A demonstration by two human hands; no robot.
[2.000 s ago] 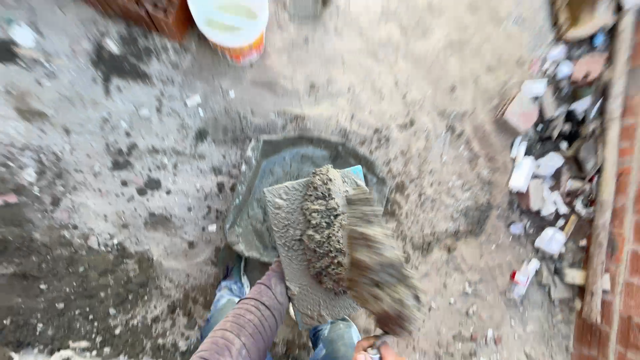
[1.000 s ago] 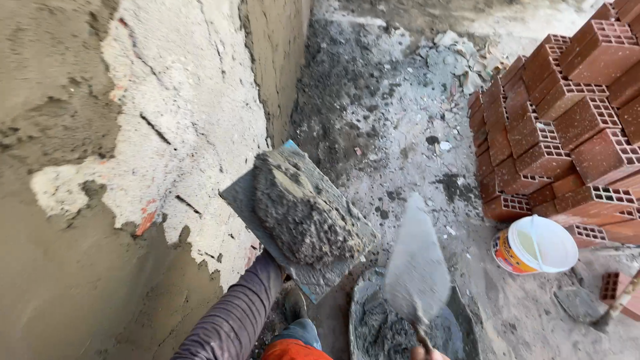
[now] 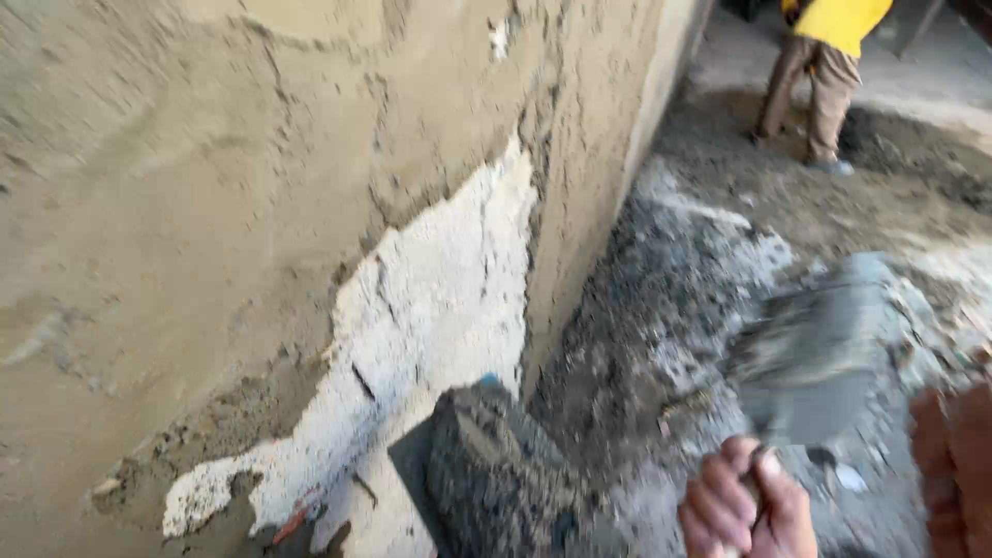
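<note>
My right hand point(image 3: 744, 500) grips the handle of a trowel point(image 3: 821, 387), blurred by motion, with wet mortar on its blade, at the lower right. At the bottom centre a hawk point(image 3: 415, 457) bears a heap of grey mortar point(image 3: 496, 473). My left hand is hidden or out of the frame below it. Left of the hawk rises a wall point(image 3: 194, 194) coated with wet mortar. A bare, whitish patch point(image 3: 442, 302) with cracks runs down that wall towards its corner.
A person point(image 3: 821, 77) in a yellow top and brown trousers stands at the upper right. Red hollow bricks point(image 3: 957, 465) lie at the right edge. Mortar spatter and debris cover the ground point(image 3: 666, 310). Another coated wall face point(image 3: 581, 178) meets the corner.
The view has swung up the wall. Mortar now lies on the trowel, whose blade looked nearly bare one second ago. The hawk still bears its heap.
</note>
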